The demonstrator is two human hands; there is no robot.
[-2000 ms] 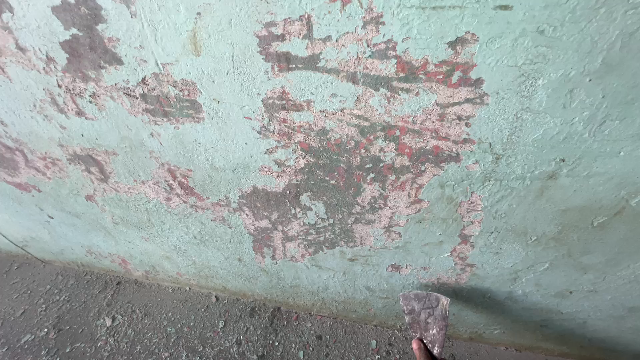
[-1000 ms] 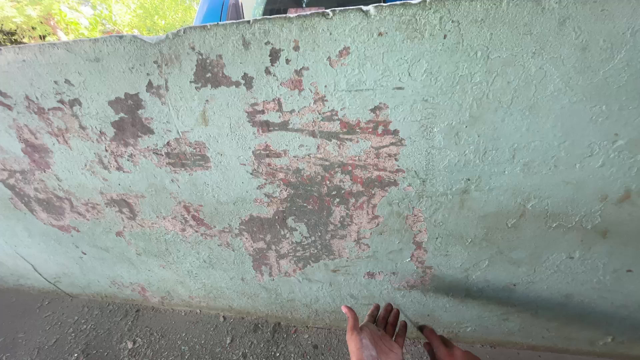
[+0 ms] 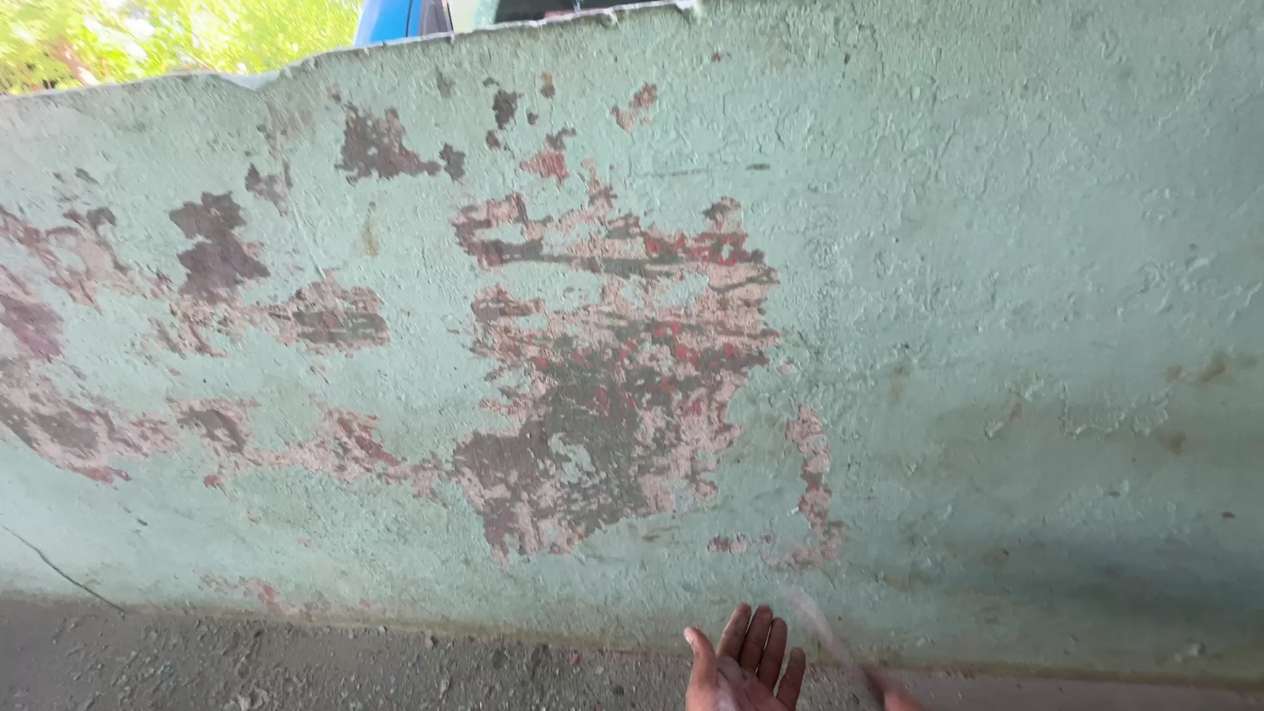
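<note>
My left hand (image 3: 746, 667) is at the bottom edge, palm up, fingers spread, with a pale smear on the palm and nothing gripped. Just right of it, my right hand (image 3: 894, 694) is mostly cut off by the frame and blurred, closed on a scraper (image 3: 825, 627) whose pale blade points up and left, near the foot of the wall. Both hands are in front of a painted wall (image 3: 987, 296) in light green. Its large bare patch (image 3: 602, 415) shows pink, red and grey layers beneath the peeled paint.
Smaller peeled patches (image 3: 217, 247) spread over the wall's left part. Paint flakes and grit lie on the grey ground (image 3: 346, 662) along its base. Beyond the wall's uneven top edge are green foliage (image 3: 178, 35) and a blue object (image 3: 388, 20).
My left hand has come into view, open beside the scraper. The scraper, upright and broadside two seconds ago, is now blurred and tilted left. The view has risen to include the wall's top.
</note>
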